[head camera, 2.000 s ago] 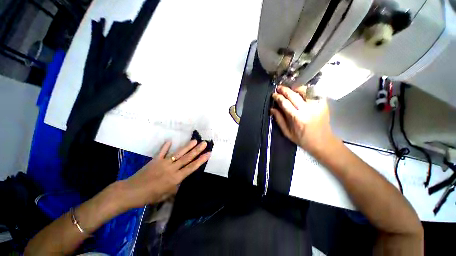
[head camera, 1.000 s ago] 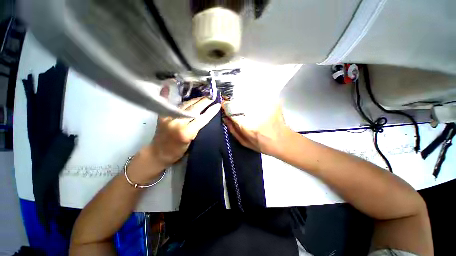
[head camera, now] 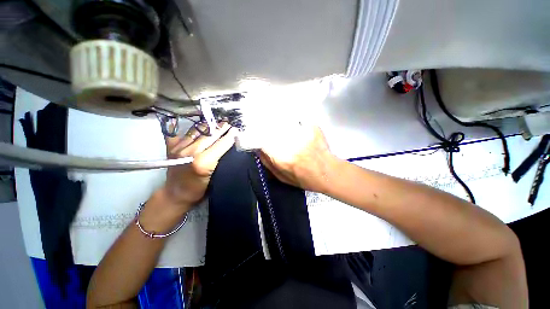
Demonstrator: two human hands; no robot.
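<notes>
The sewing machine head (head camera: 259,42) fills the top of the view, with a cream ribbed knob (head camera: 114,73) at upper left. Two black fabric lengths (head camera: 232,205) run from beneath the head down over the table's near edge, with a narrow pale gap between them. A dotted whitish zipper chain (?) (head camera: 269,208) lies along the right length. My left hand (head camera: 196,160) holds the fabric's upper end beside the presser foot area. My right hand (head camera: 301,160) holds its right side, fingertips partly lost in glare. The needle itself cannot be made out.
Black fabric strips (head camera: 53,193) lie at the table's left. A blue crate (head camera: 160,293) shows below the table edge. Small red and white snips (?) (head camera: 405,81), a knotted black cord (head camera: 451,142) and short dark sticks (head camera: 535,172) are at the right.
My left hand has moved from the near table edge up to the fabric beneath the machine head. My view has moved closer over the head, so the knob appears larger and farther left.
</notes>
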